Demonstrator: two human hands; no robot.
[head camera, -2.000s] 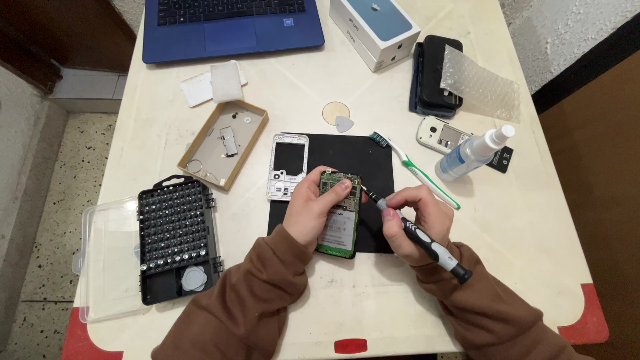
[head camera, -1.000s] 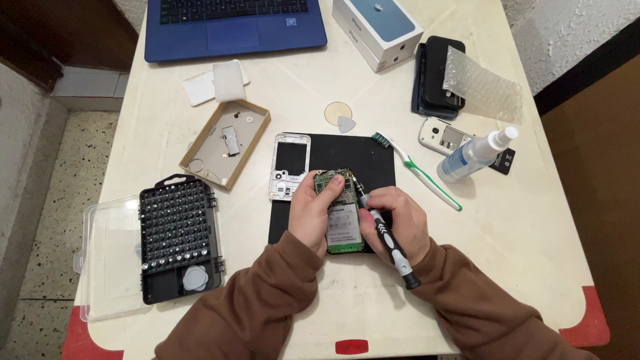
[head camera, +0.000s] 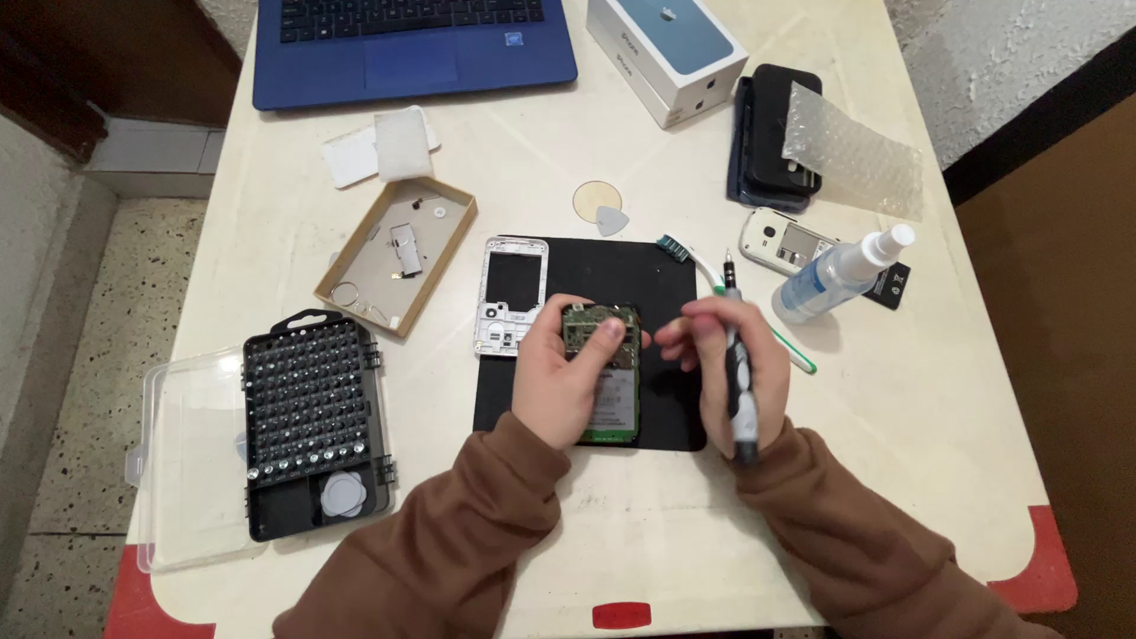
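Observation:
My left hand grips an opened phone with a bare green circuit board and a battery, its thumb lying on the board. The phone is over a black mat. To the right of it, my right hand holds a precision screwdriver against the palm, tip pointing away from me, clear of the phone. The thumb and fingertips of that hand are near each other; whether they pinch anything small cannot be told. A white phone mid-frame lies at the mat's left edge.
At left are a screwdriver bit case and a cardboard tray of small parts. Behind stand a blue laptop and phone boxes. At right lie a toothbrush, spray bottle, white phone, phone cases and bubble wrap.
My right hand has moved right, away from the phone, and the screwdriver has swung from pointing at the board to pointing away from me. My left hand still holds the phone.

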